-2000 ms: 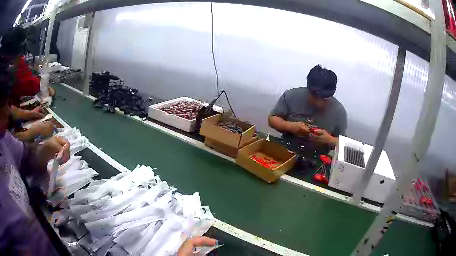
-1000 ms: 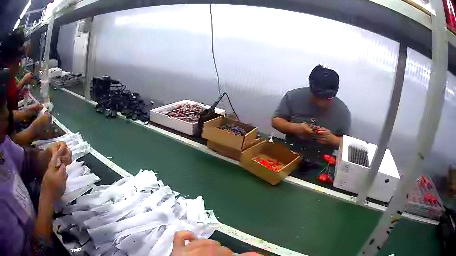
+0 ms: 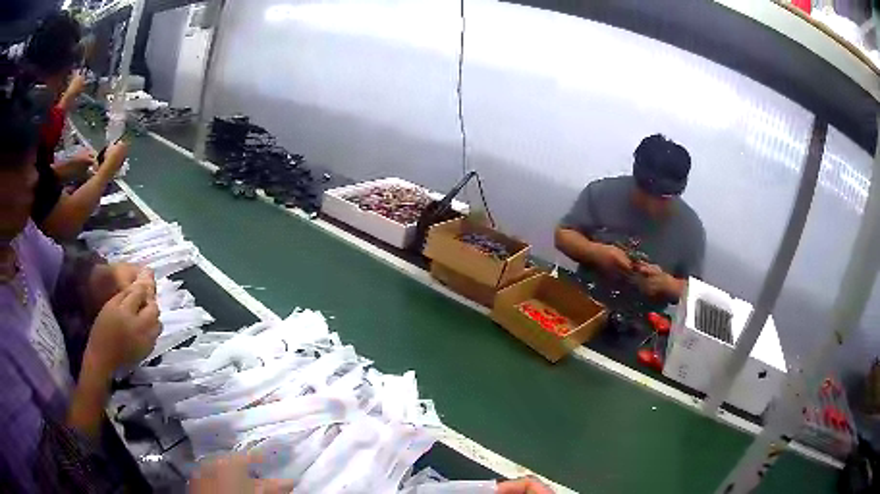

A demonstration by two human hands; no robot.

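Note:
A big overlapping heap of white sleeved parts [image 3: 299, 405] lies in front of me. My left hand [image 3: 241, 477] is low over the heap's near edge, blurred and cut off by the bottom edge; its fingers cannot be made out. My right hand [image 3: 524, 485] shows only as fingertips at the bottom edge, right of the heap. They grip the end of one white sleeved part [image 3: 458, 485], which points left toward the heap. The rest of the right hand is out of the picture.
A green conveyor belt [image 3: 386, 314] runs beyond the heap. Across it stand cartons [image 3: 552, 314], a white tray [image 3: 378, 212], a black pile [image 3: 256, 159] and a white box [image 3: 724, 343]. A person [image 3: 632, 232] works opposite; another [image 3: 58, 338] sits close left.
My view has turned a little left. My left hand now shows over the heap. My right fingertips are farther right, at a white sleeved part. The near worker's hands have moved.

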